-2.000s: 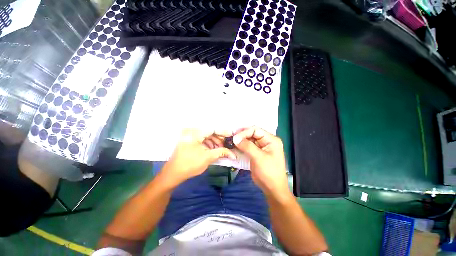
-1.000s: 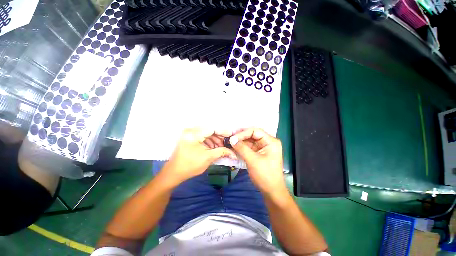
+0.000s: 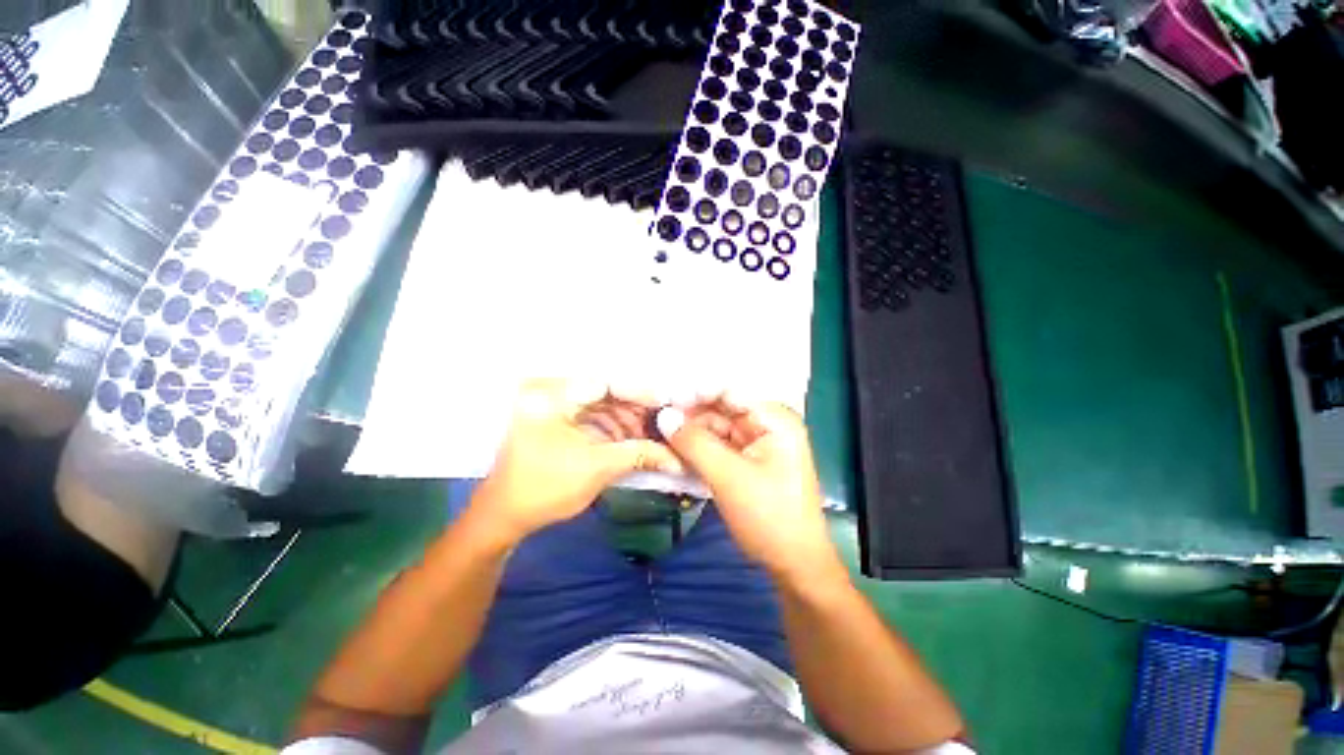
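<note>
My left hand (image 3: 568, 460) and my right hand (image 3: 755, 469) meet over the near edge of the white work paper (image 3: 509, 317). Their fingertips hold a small round black part (image 3: 658, 423) between them, mostly hidden by the fingers. A pale tip shows at my right thumb. The sticker sheet (image 3: 749, 159) lies at the paper's upper right, with outlined rings at its near end. Small dark bits lie beside it. The long black tray (image 3: 932, 428) is right of the paper, with dark parts grouped at its far end.
Black ribbed supply trays (image 3: 516, 74) stand behind the paper. Spare sticker sheets (image 3: 221, 317) in clear plastic lie at left, beside clear blister trays (image 3: 111, 192). Another person's dark sleeve (image 3: 74, 590) is at far left. A blue crate (image 3: 1176, 690) is on the floor at lower right.
The fingertips have closed further around the black part, which shows less. The view has shifted slightly. The sheets and trays are otherwise unchanged.
</note>
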